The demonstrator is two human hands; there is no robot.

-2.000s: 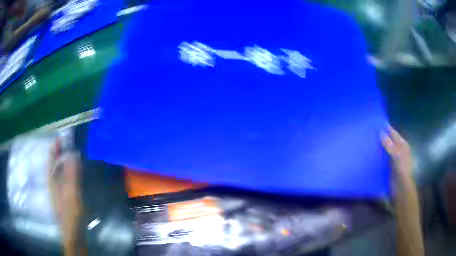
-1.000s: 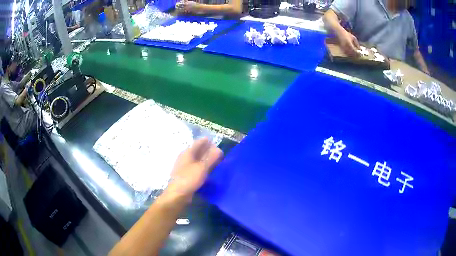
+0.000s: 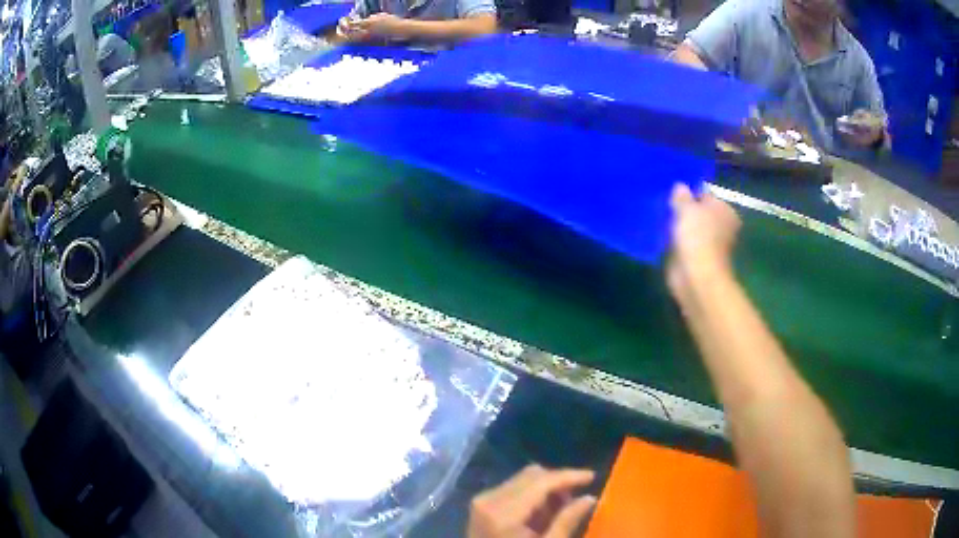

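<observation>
My right hand (image 3: pixel 702 233), at the end of a stretched-out forearm, grips the near right corner of a large blue sheet (image 3: pixel 526 142) over the green conveyor. The sheet bears blurred white lettering and is tilted, with its far part over the blue surface across the belt. My left hand (image 3: pixel 531 504) is at the bottom edge, partly cut off, with fingers apart and nothing seen in it. It is beside the orange sheet (image 3: pixel 673 489) on my bench.
A clear bag of white parts (image 3: pixel 315 389) lies on the dark bench (image 3: pixel 158 305). The green conveyor (image 3: pixel 421 242) runs beyond the rail. Across it are white parts (image 3: pixel 342 79), a tray of parts (image 3: pixel 773 158) and two people. A black tote (image 3: pixel 84 462) is at lower left.
The blue sheet has moved from my bench side to across the conveyor. My right hand has come into view holding it. My left hand has moved down and right, away from the bag.
</observation>
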